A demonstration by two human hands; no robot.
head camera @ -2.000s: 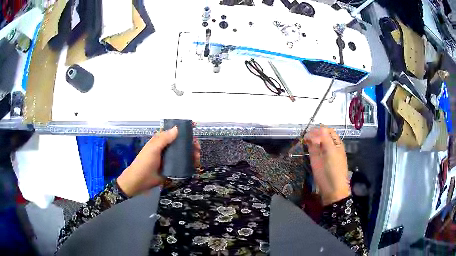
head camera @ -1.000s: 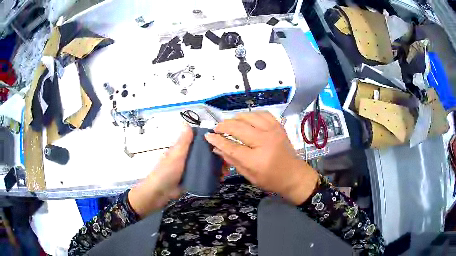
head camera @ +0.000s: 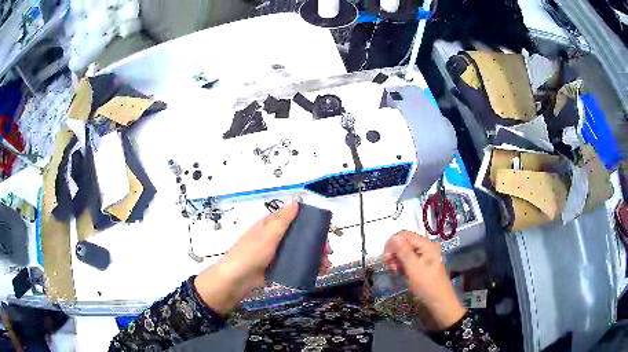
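My left hand (head camera: 251,261) holds a dark grey thread cone (head camera: 300,246), tilted, over the front edge of the white machine table (head camera: 138,275). My right hand (head camera: 418,261) is to its right with fingers pinched; it is slightly blurred, and I cannot tell if thread is between the fingertips. A thin dark line (head camera: 363,237) hangs down from the sewing machine (head camera: 303,165) between my hands. A second dark grey thread cone (head camera: 92,254) lies on the table at the left.
Tan perforated pieces (head camera: 127,108) with dark and white pieces lie at the table's left. More tan pieces (head camera: 527,185) are piled on the right side surface. Red-handled snips (head camera: 439,216) lie at the machine's right end. Dark scraps (head camera: 246,122) lie behind the machine head. The thread stand (head camera: 329,12) is at the top.
The view has swung up towards the thread stand. My right hand, on the cone a second ago, has moved off to the right. My left hand still holds the cone.
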